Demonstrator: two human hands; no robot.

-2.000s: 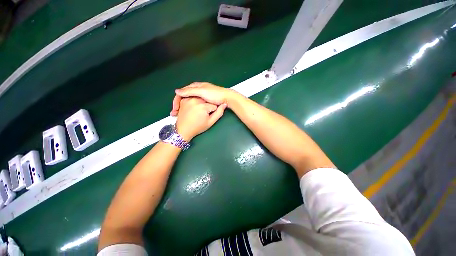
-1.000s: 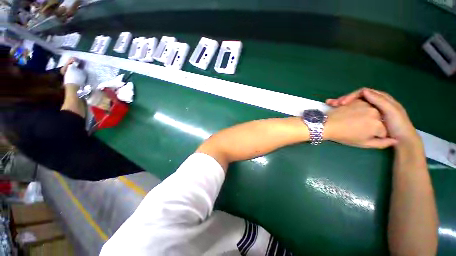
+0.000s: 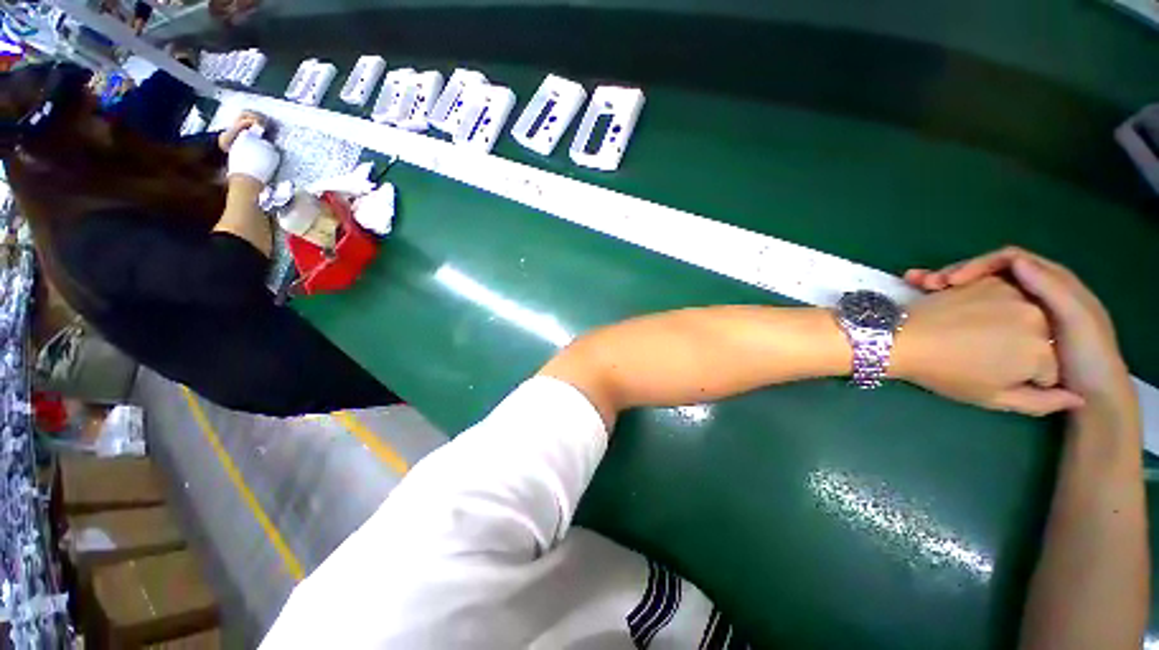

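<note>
My left hand [image 3: 985, 337], with a silver wristwatch [image 3: 871, 337] on its wrist, rests at the white edge rail [image 3: 712, 241]. My right hand [image 3: 1074, 311] lies clasped over it, its fingers together across the left knuckles. I see no part in either hand; the left fingertips are hidden. White plastic housings with rectangular windows stand or lie in a row on the green belt [image 3: 788, 152] beyond the rail. The nearest one [image 3: 608, 127] is tilted, beside another housing [image 3: 550, 114].
A greyer housing [image 3: 1144, 146] is cut off at the right edge. At left, a person in black [image 3: 165, 292] works with a gloved hand by a red container [image 3: 333, 254] and crinkled clear wrap [image 3: 311, 159]. Cardboard boxes [image 3: 153, 571] stand on the floor beyond the glossy green worktop [image 3: 750, 508].
The view has swung left, bringing the neighbouring person, red container and more housings into sight. My hands stay clasped and now appear farther right. The upright post has left the picture.
</note>
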